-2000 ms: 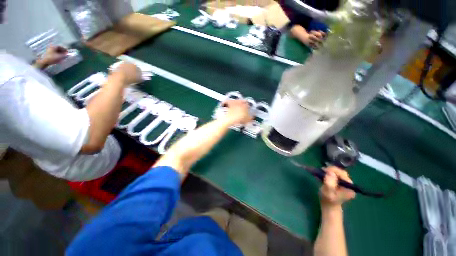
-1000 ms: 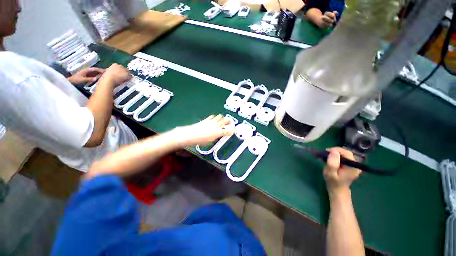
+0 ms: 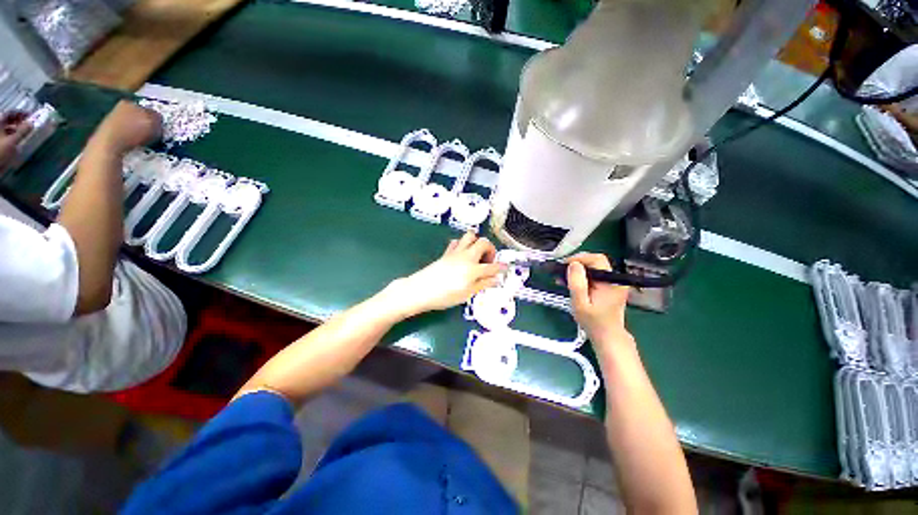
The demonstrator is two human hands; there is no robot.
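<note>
Three white oblong housings [image 3: 544, 370] lie side by side on the green bench, their round discs to the left and loops to the right. My left hand [image 3: 465, 270] is at the disc end of the farthest one, fingertips on or near it; whether it grips is hidden. My right hand [image 3: 596, 292] holds the black soldering iron [image 3: 614, 277], its tip pointing left at that housing, just below the hood. The fume extractor hood [image 3: 564, 151] hangs over the tip and partly hides this spot.
Three waiting housings [image 3: 433, 184] stand behind my left hand. The soldering iron stand [image 3: 659, 238] is right of the hood, with a dark cord. Finished housings [image 3: 876, 372] lie in rows at far right. A neighbour's arm [image 3: 96, 201], housings [image 3: 206, 226] and small white parts [image 3: 181, 119] are left.
The three near housings have been turned and moved right, beneath the hood. My left hand has moved right to the farthest one. My right hand has brought the iron left to it.
</note>
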